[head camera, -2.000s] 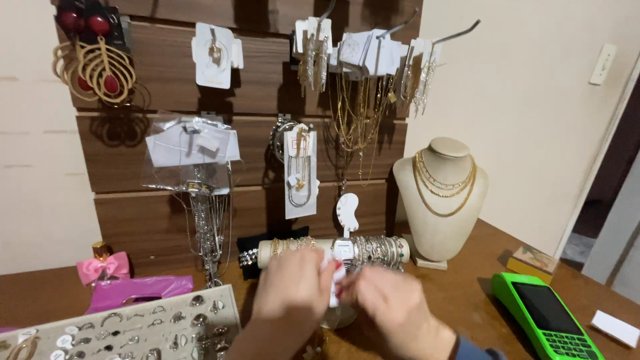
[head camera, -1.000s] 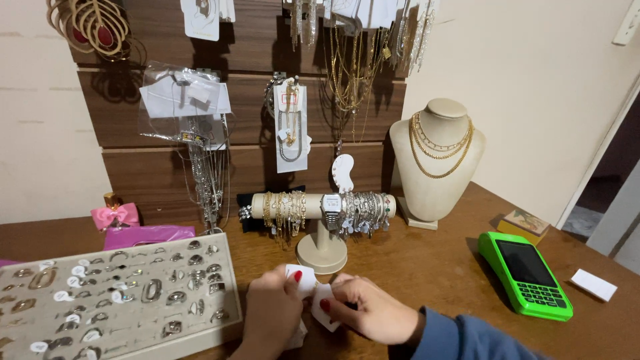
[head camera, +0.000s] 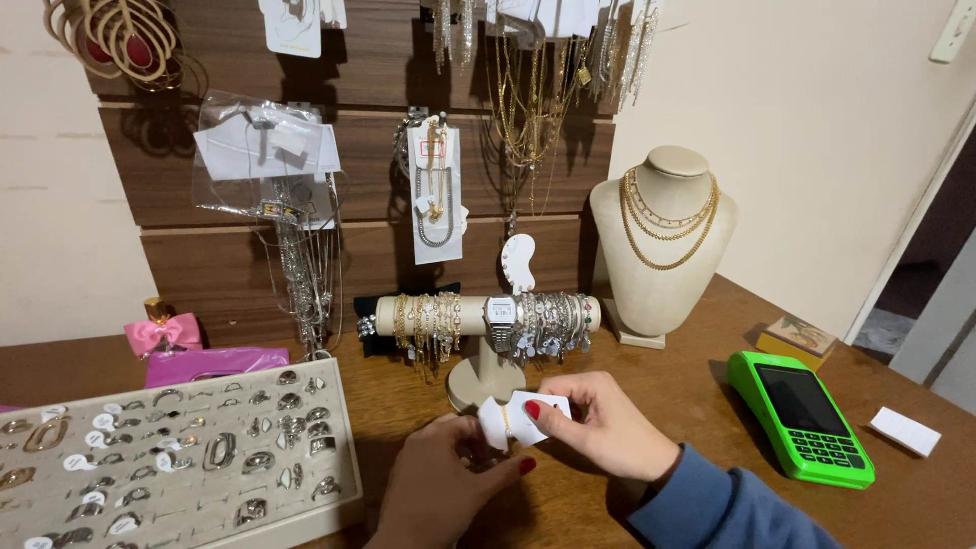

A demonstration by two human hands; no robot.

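Note:
In front of the round base of a bracelet stand, my right hand pinches a white jewelry card between thumb and fingers. A thin gold chain shows at the card's left part. My left hand is at the card's left end, its fingers bent around something small that is mostly hidden. Behind both hands stands the bracelet stand, its bar bearing gold bracelets, a silver digital watch and silver bracelets.
A ring tray lies at left, near a purple bag and a bottle with a pink bow. At right are a necklace bust, a green card terminal, a small box and white paper. Necklaces hang on a slatted panel.
Two seconds ago both hands were raised in front of the bracelet bar; they are now lower, by the stand's base. The card has turned and shows more plainly. The view has tilted down.

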